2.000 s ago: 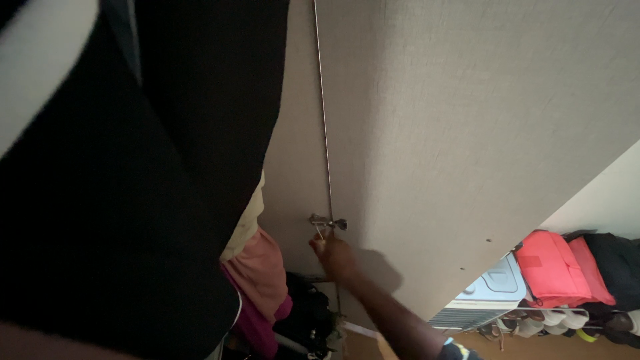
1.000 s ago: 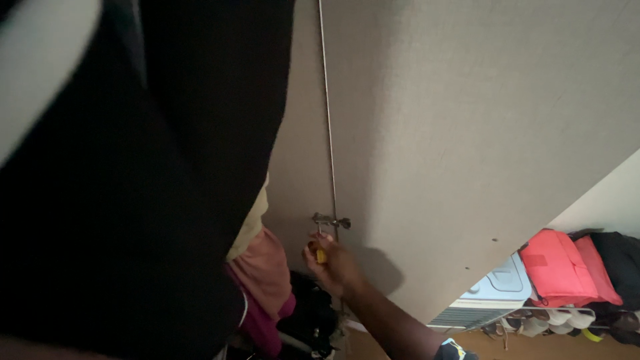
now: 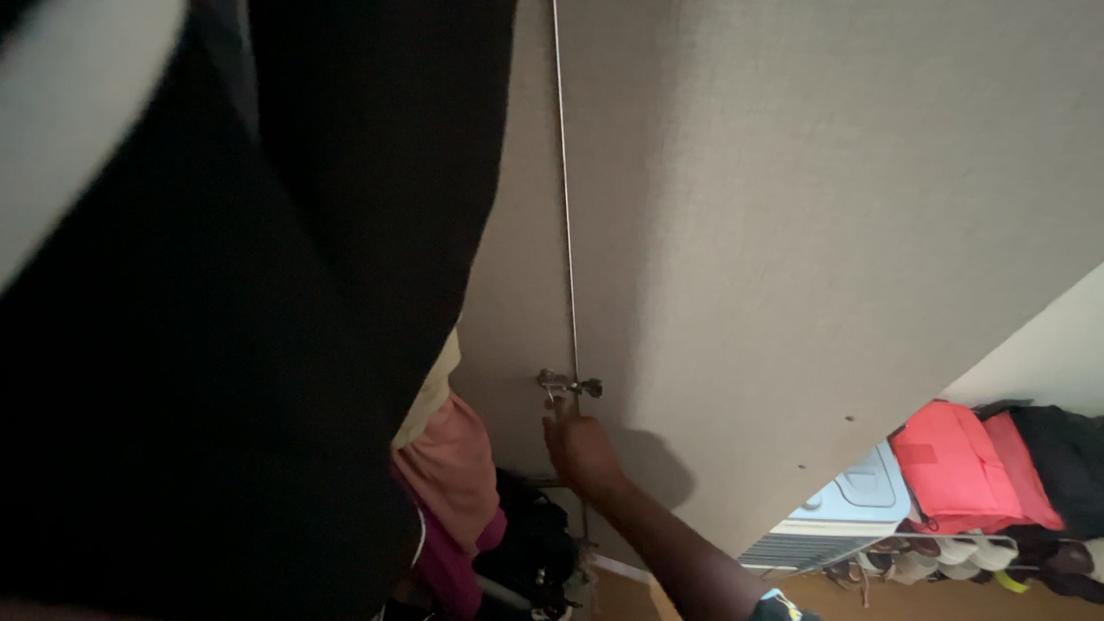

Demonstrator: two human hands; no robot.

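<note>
My right hand point(image 3: 580, 444) reaches in from the lower right, its fingers closed around what looks like a small padlock point(image 3: 550, 397). Only the thin shackle shows clearly; the fingers hide most of the body. It hangs at a metal latch point(image 3: 569, 385), which spans the narrow seam between two grey-beige door panels point(image 3: 776, 216). A thin metal edge strip point(image 3: 565, 190) runs down the seam to the latch. My left hand is out of view.
Black fabric point(image 3: 259, 345) fills the left side, close to the camera. Pink cloth point(image 3: 453, 466) and dark items point(image 3: 526, 535) lie below. At right are a white-and-blue appliance point(image 3: 854, 492), a coral bag point(image 3: 953, 470) and a shoe rack point(image 3: 940, 539) with several shoes.
The yellow part seen at my right hand one second ago is now mostly hidden behind the fingers. The hand stays just below the latch.
</note>
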